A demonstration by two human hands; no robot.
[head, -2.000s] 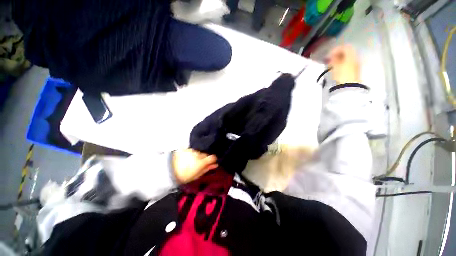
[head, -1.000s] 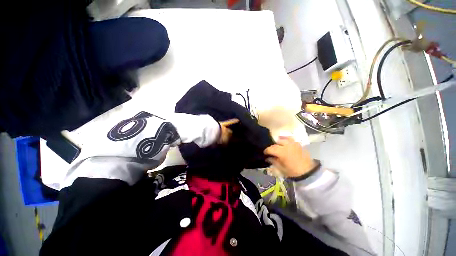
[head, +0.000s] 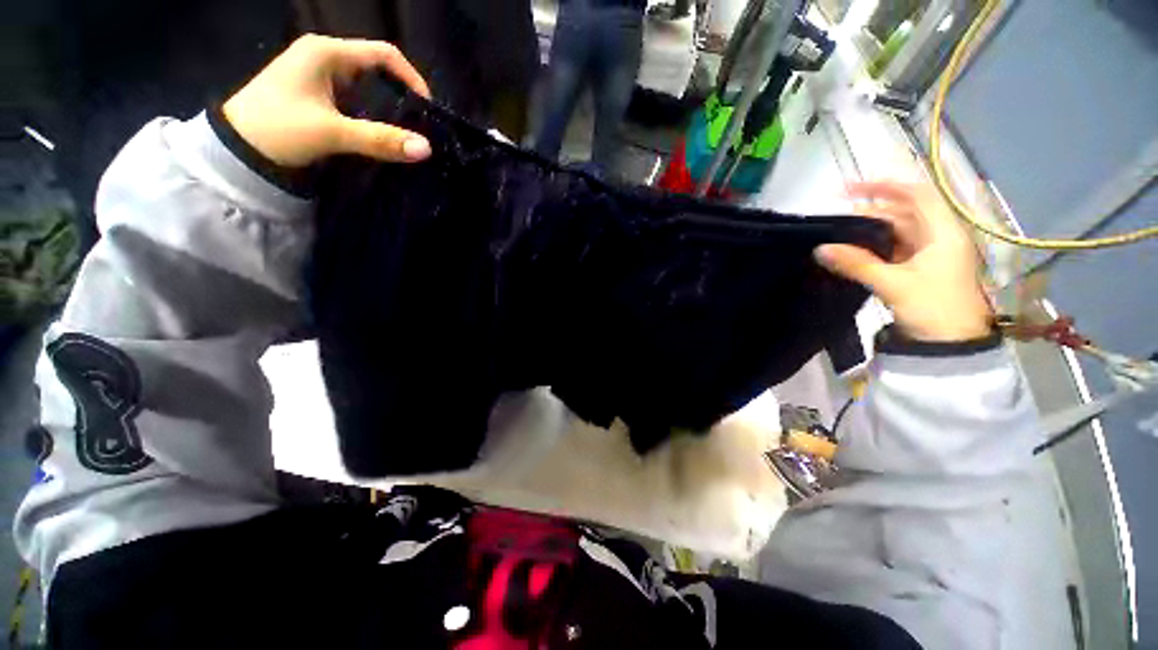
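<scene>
Dark shorts (head: pixel 572 292) are held up and spread in front of me, over the white pressing table cover (head: pixel 610 470). My left hand (head: pixel 318 108) pinches one end of the elastic waistband between thumb and fingers. My right hand (head: pixel 927 267) grips the other end of the waistband. The waistband slopes down from left to right. The legs hang down with uneven lower edges. Some fingers are hidden behind the cloth.
The steam iron (head: pixel 803 467) lies at the table's right edge, partly behind my right sleeve. A yellow hose (head: pixel 946 152) hangs at the right wall. A person in jeans (head: pixel 594 83) stands beyond the table. Green and red items (head: pixel 730 146) are at the back.
The shorts have gone from bunched low over the table to raised and spread. Both hands have moved up and apart to the waistband ends. The view has tilted upward.
</scene>
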